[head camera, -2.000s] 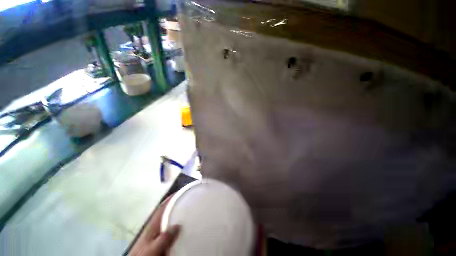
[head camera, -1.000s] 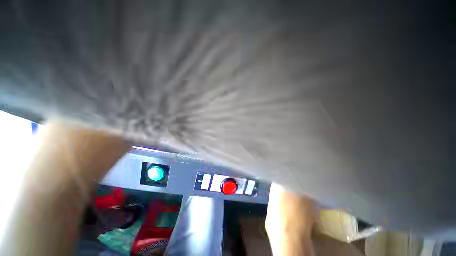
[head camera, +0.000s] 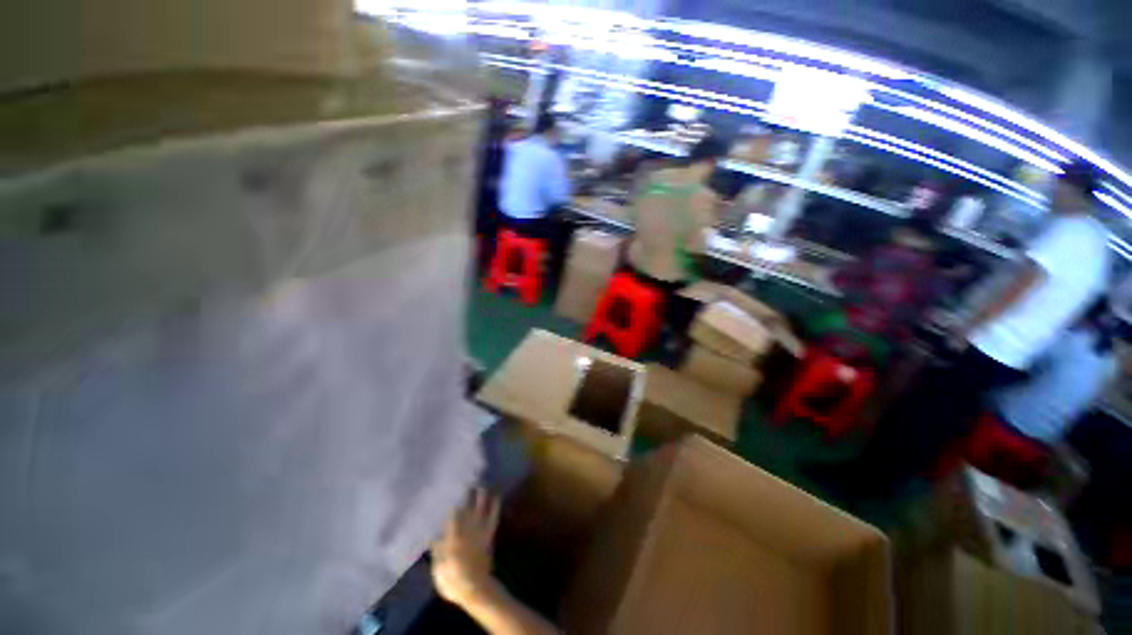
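Note:
The whitish machine cover (head camera: 248, 372) fills the left of the view, with faint dark marks along its upper part and brown cardboard above it. My right hand (head camera: 466, 552) is at the lower centre, beside the cover's lower right edge, on or just above a dark grey machine part. Its fingers are slightly apart and no object shows in it; it is blurred. My left hand is not in view. No white housing shows.
Open brown cartons, a large one (head camera: 745, 546) and a smaller one (head camera: 559, 385), stand right of my right hand. Beyond are red stools (head camera: 627, 313), several seated people at lit benches, and a standing person in a white shirt (head camera: 1043, 292).
The view has swung from the bench and machine front to the right, towards the cartons and hall. The housing held by a hand earlier is out of view. The left arm has left the view.

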